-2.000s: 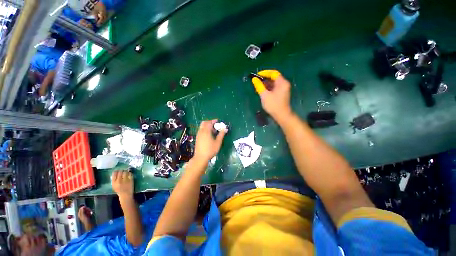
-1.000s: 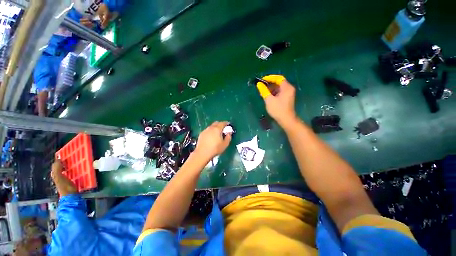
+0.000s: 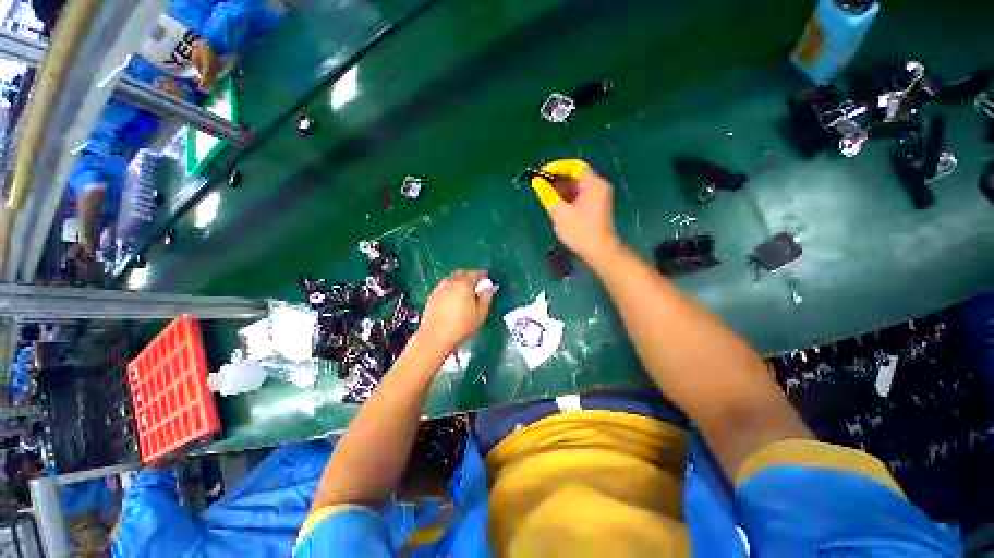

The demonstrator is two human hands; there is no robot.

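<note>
My right hand (image 3: 578,207), with yellow finger cots on thumb and forefinger, pinches a small thin dark piece (image 3: 538,176) above the green bench. My left hand (image 3: 456,311) holds a small white piece (image 3: 484,286) at its fingertips, mostly hidden by the fingers. A white wipe (image 3: 534,329) lies just right of my left hand. A small dark square piece (image 3: 559,262) lies between my hands. A square device body (image 3: 557,107) lies beyond my right hand, and another small square one (image 3: 411,187) lies farther left.
Small clips (image 3: 360,332) are heaped left, beside a plastic bag (image 3: 286,338), a white bottle (image 3: 238,377) and a red crate (image 3: 172,390). Larger binder clips (image 3: 685,253) lie right, more heaped near a blue bottle (image 3: 834,39). A metal frame bar (image 3: 131,302) crosses left. Other workers' blue sleeves show left.
The view has shifted slightly. My left fingers have turned, showing less of the white piece. My right hand keeps its pinch. The neighbour's hand has left the red crate.
</note>
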